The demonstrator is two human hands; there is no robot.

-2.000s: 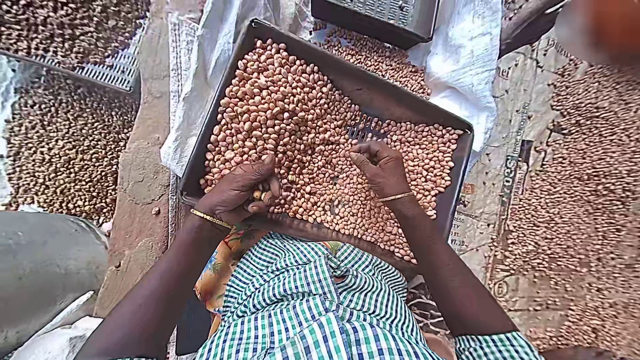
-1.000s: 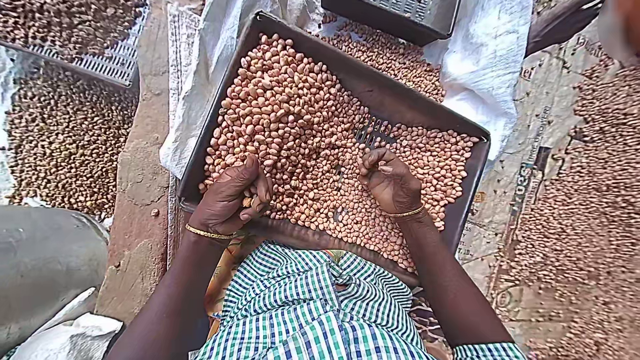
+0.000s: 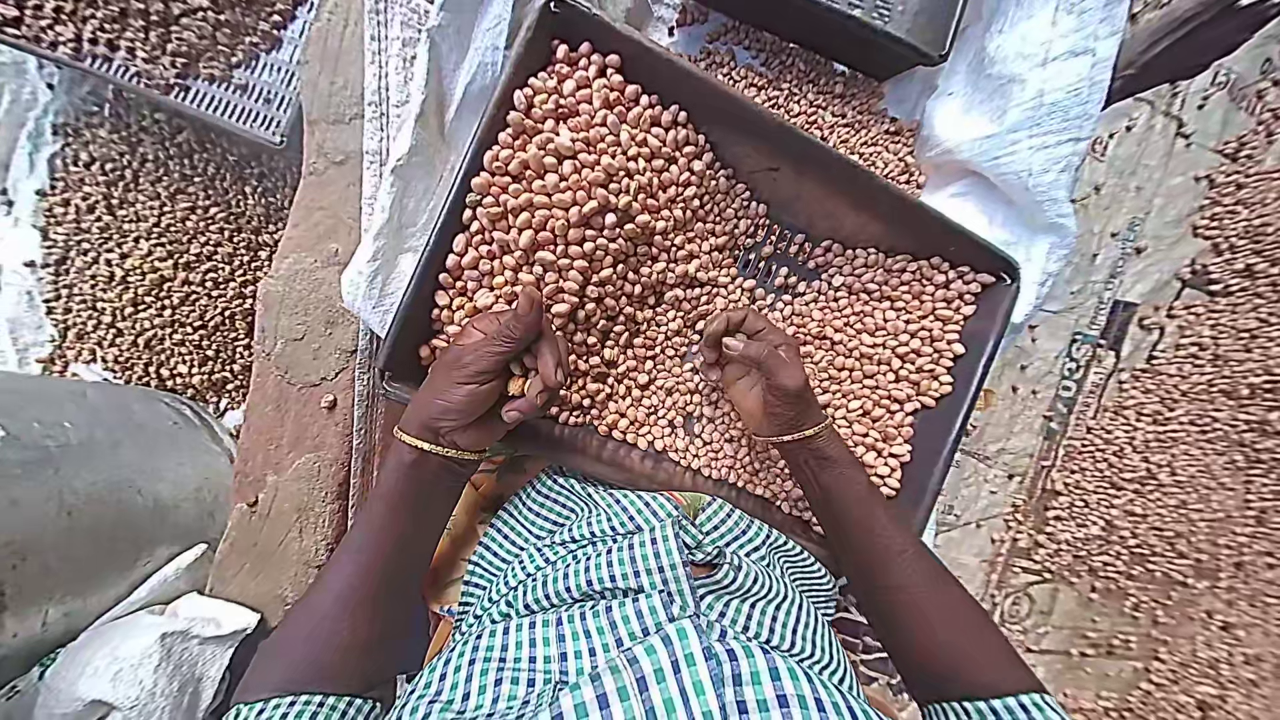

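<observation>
A dark rectangular tray with a slotted bottom (image 3: 800,190) rests tilted at my lap, heaped with pinkish-brown shelled peanuts (image 3: 600,200). The heap is thickest at the upper left; slots show through right of the middle. Over the tray's lower left, my left hand (image 3: 495,375) is half curled around a few nuts, one yellowish nut showing between palm and fingers. My right hand (image 3: 755,370) hovers at or touches the nuts near the middle, its thumb and fingertips pinched together. Whether a nut is between them is hidden.
Another slotted tray (image 3: 245,95) stands at the upper left beside a heap of darker nuts (image 3: 160,250). A metal container (image 3: 100,500) is at the lower left. White sacking (image 3: 1010,130) lies behind the tray, near another tray (image 3: 880,30). Nuts (image 3: 1180,480) cover a sheet at right.
My left hand has turned from reaching down over the nuts to a more upright, half-curled pose. My right hand stays near the middle of the tray, fingers still bent.
</observation>
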